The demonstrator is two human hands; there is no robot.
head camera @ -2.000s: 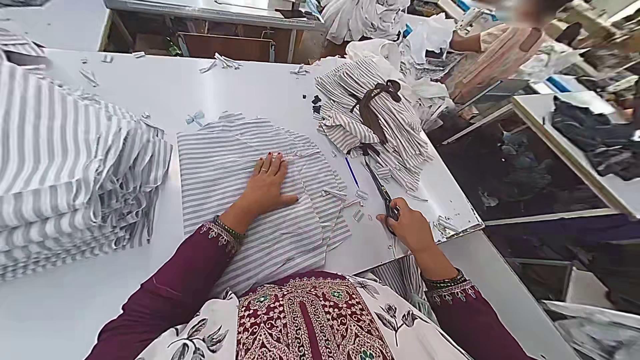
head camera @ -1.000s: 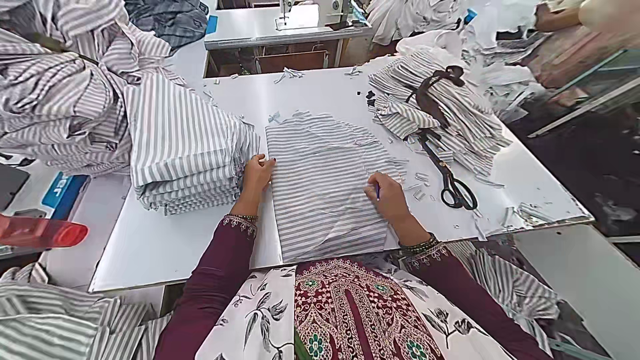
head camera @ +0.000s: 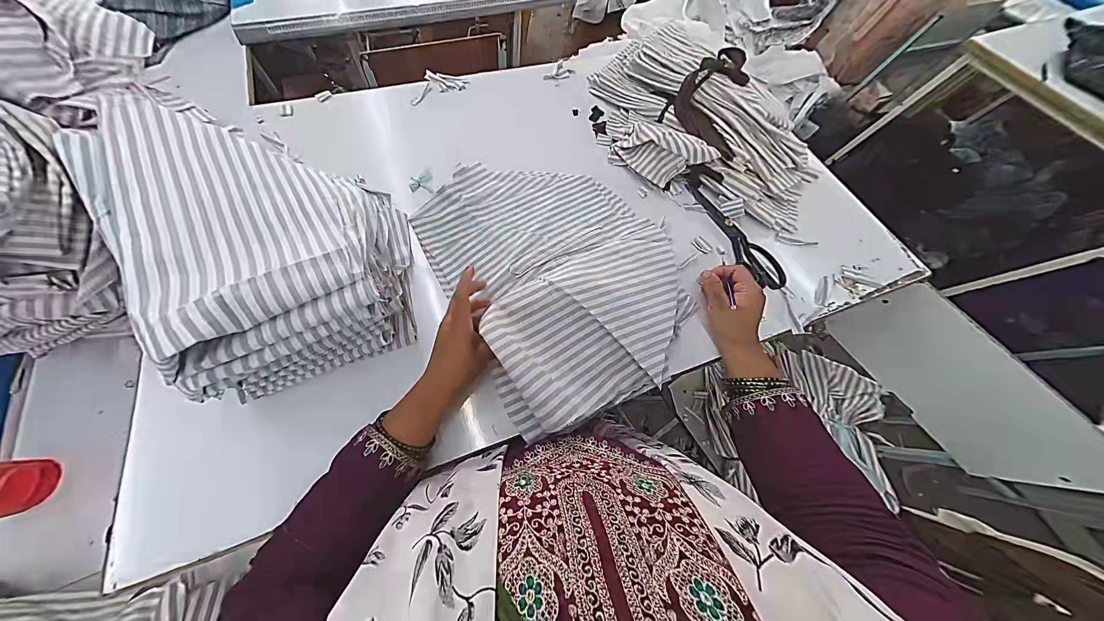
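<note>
Striped grey-and-white fabric pieces (head camera: 595, 293) lie on the white table in front of me, the near part folded over at an angle. My left hand (head camera: 466, 332) is at their left edge, fingers raised and apart; whether it pinches the cloth is unclear. Right of the fabric, my right hand (head camera: 733, 306) holds a slim blue-purple pen (head camera: 730, 291). Black-handled scissors (head camera: 743, 246) lie just beyond that hand, their blades pointing to a bundle of striped pieces (head camera: 733, 112) tied with a dark strip.
A tall folded stack of striped cloth (head camera: 250, 250) stands at the left. Small fabric scraps (head camera: 849, 280) lie near the right corner of the white table (head camera: 285, 483). Another table (head camera: 379, 19) stands beyond the far edge. A red object (head camera: 26, 486) is at far left.
The fabric pieces, flat one second ago, are now turned and folded over at the near side. My right hand has moved off them to the right; two seconds ago it was at the scissors.
</note>
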